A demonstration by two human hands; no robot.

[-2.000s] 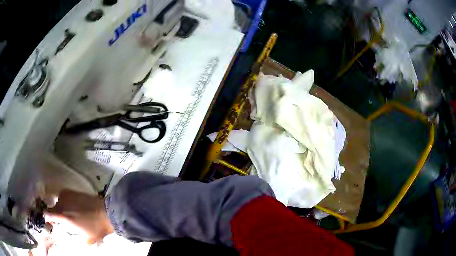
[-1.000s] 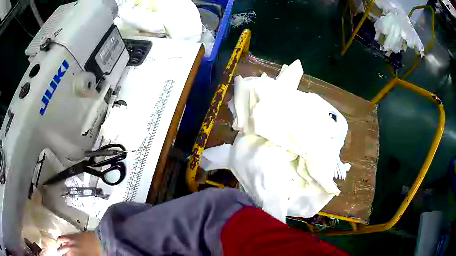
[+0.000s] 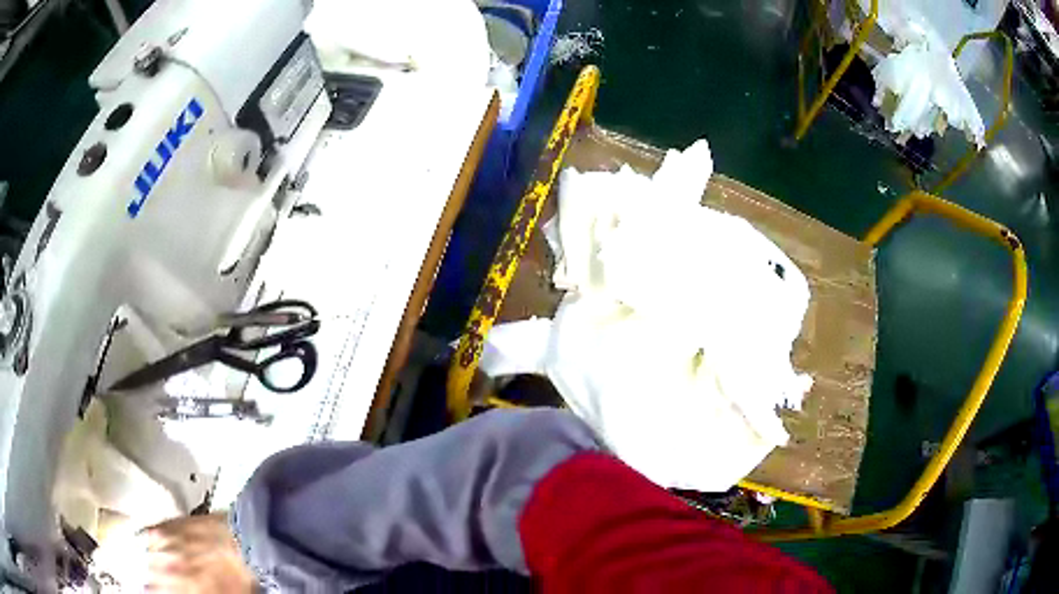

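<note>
My right hand is at the lower left edge of the picture, glaring and partly cut off. It lies at cream cloth beside the base of the white sewing machine. Its fingers are washed out, so I cannot tell whether they grip the cloth. The needle area is not clearly visible. Fabric shears with black loop handles lie on the white table, blades pointing to the machine. A slim silver tool lies beside them. My left hand is out of the picture.
Right of the table, a yellow-framed cart with a brown board holds a heap of white cloth. A blue bin stands behind the table edge. More white cloth lies behind the machine head. The floor is dark green.
The view has swung right and down since the oldest frame, showing more of the machine head and floor. Since one second ago it shifted slightly, and my right hand sits a little higher in view.
</note>
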